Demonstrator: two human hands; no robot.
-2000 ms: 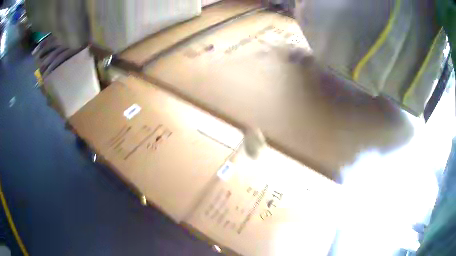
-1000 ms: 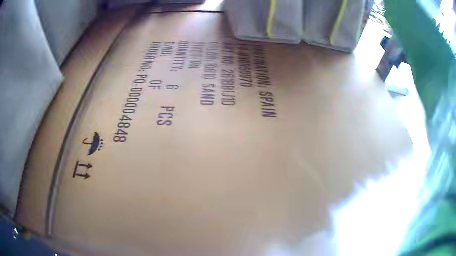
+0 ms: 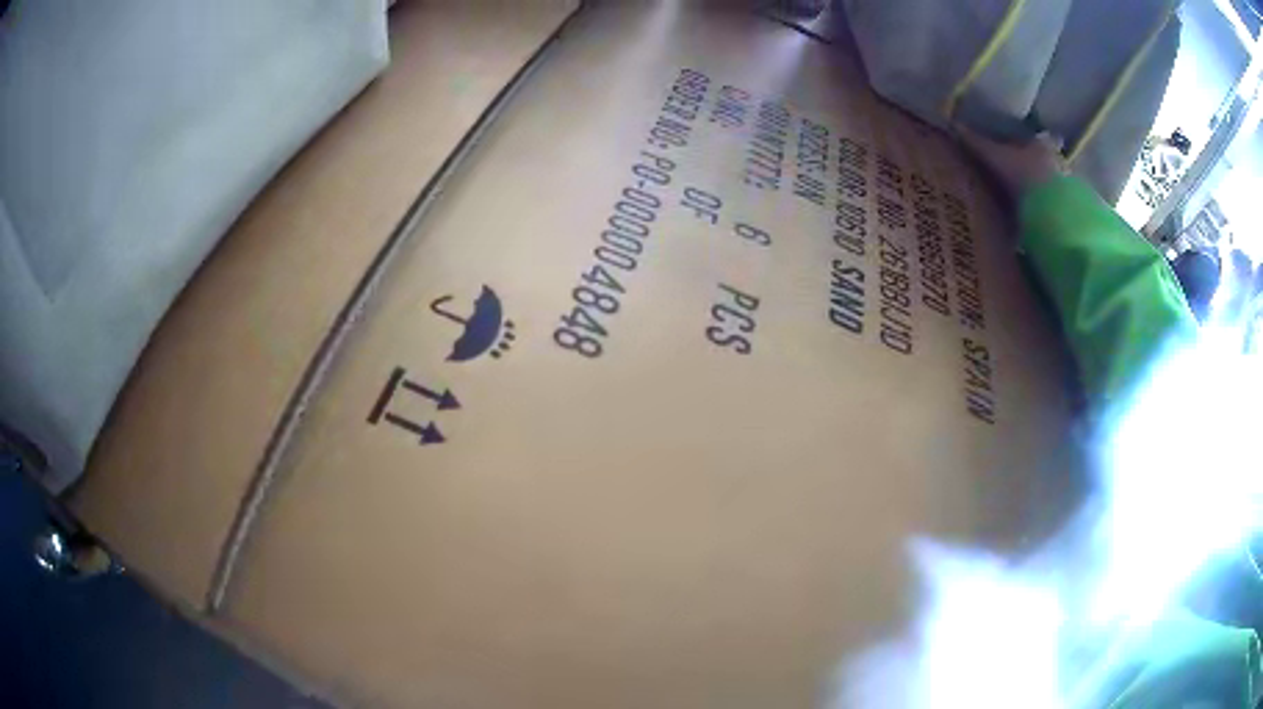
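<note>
Beige-grey bag bodies with thin yellow edge strips (image 3: 956,49) stand at the top right on a large brown carton (image 3: 623,513). The carton is printed with black text, an umbrella and arrows. My right hand (image 3: 1018,161) shows small and blurred below a green sleeve, against the lower edge of these bags. Its fingers are not clear, so its grip cannot be told. My left hand is not in view.
A large pale grey bag body (image 3: 180,166) fills the upper left, cut off by the picture edge. A long seam runs along the carton's left part. Dark floor (image 3: 83,637) shows lower left. Strong glare covers the lower right, beside more green cloth (image 3: 1177,658).
The carton print has moved right in view, and the bags with yellow strips also sit further right. The green sleeve has come down towards them, and a hand now shows at their base.
</note>
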